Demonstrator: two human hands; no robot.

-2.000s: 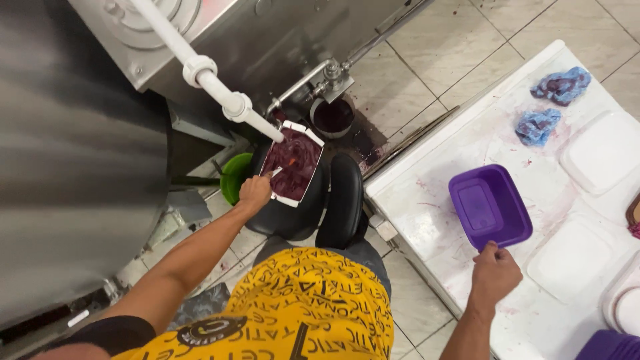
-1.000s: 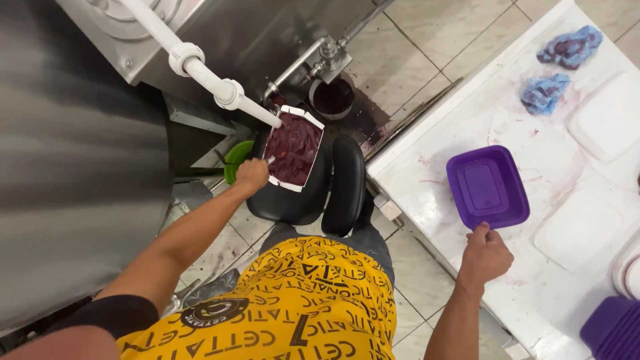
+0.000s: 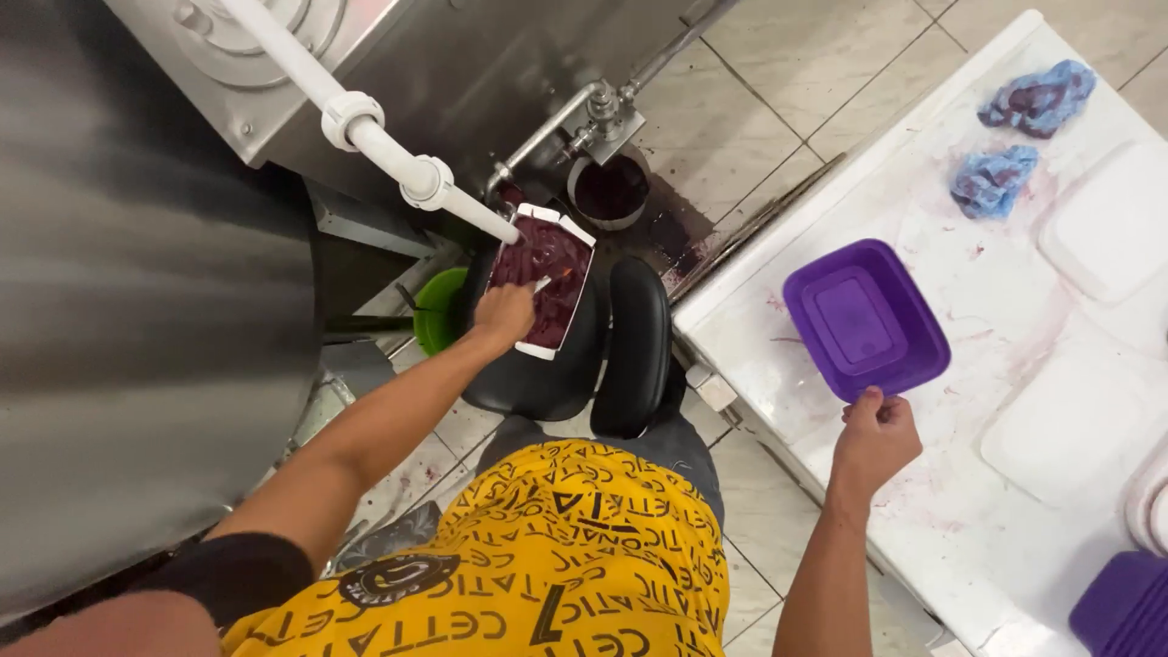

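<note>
My left hand (image 3: 505,317) is closed around the handle of a utensil whose light tip shows over a white box (image 3: 537,350) of dark purple pulp (image 3: 557,315). The utensil's full shape is hidden. The box rests on the black seat of a chair (image 3: 529,392), under the end of a white plastic pipe (image 3: 392,153). My right hand (image 3: 878,440) pinches the near rim of an empty purple plastic container (image 3: 858,315) over the white table.
Two crumpled blue cloths (image 3: 993,181), white lids (image 3: 1081,424) and stacked purple containers (image 3: 1127,607) lie on the stained white table (image 3: 949,538). A bucket of dark liquid (image 3: 610,190) stands on the wet tiles below a metal valve (image 3: 602,114). A green bucket (image 3: 441,310) is beside the chair.
The utensil has shifted within the pulp along with my left hand. My right hand keeps hold of the purple container's rim, nearly in place over the table.
</note>
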